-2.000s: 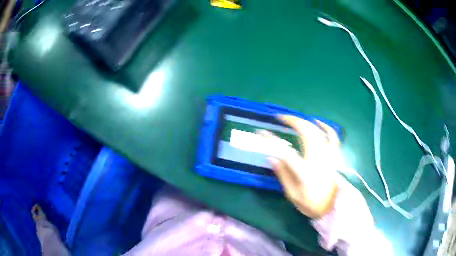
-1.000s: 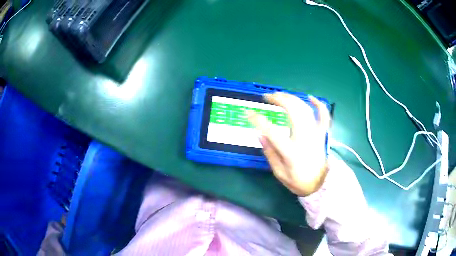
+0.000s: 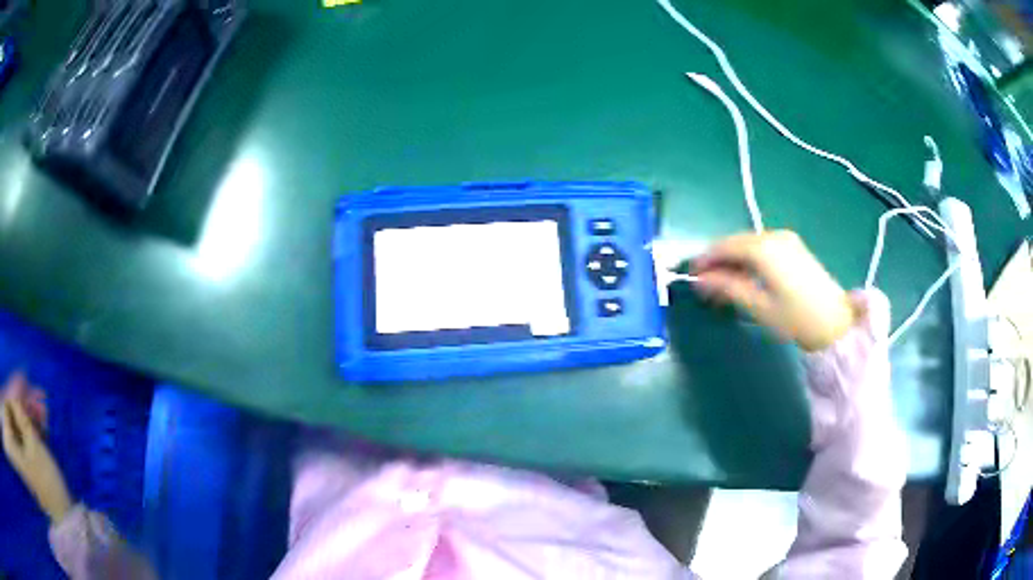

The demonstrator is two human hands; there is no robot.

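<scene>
The blue handheld unit lies flat, its screen nearly all white and its round black arrow pad at the right. My right hand is at the unit's right side, its fingertips pinching the end of the white charging cable at the unit's edge. Whether the plug is fully in is too blurred to tell. My left hand is at the lower left over the blue bin, away from the unit, with nothing visible in it.
Dark grey handheld units stand stacked at the upper left. A small yellow item is cut off by the top edge. Loose white cables run to the white power strip at the right. Blue bins stand at the lower left.
My right hand has moved from over the screen and keys to the cable at the unit's right side. The screen has gone from green and white to nearly all white.
</scene>
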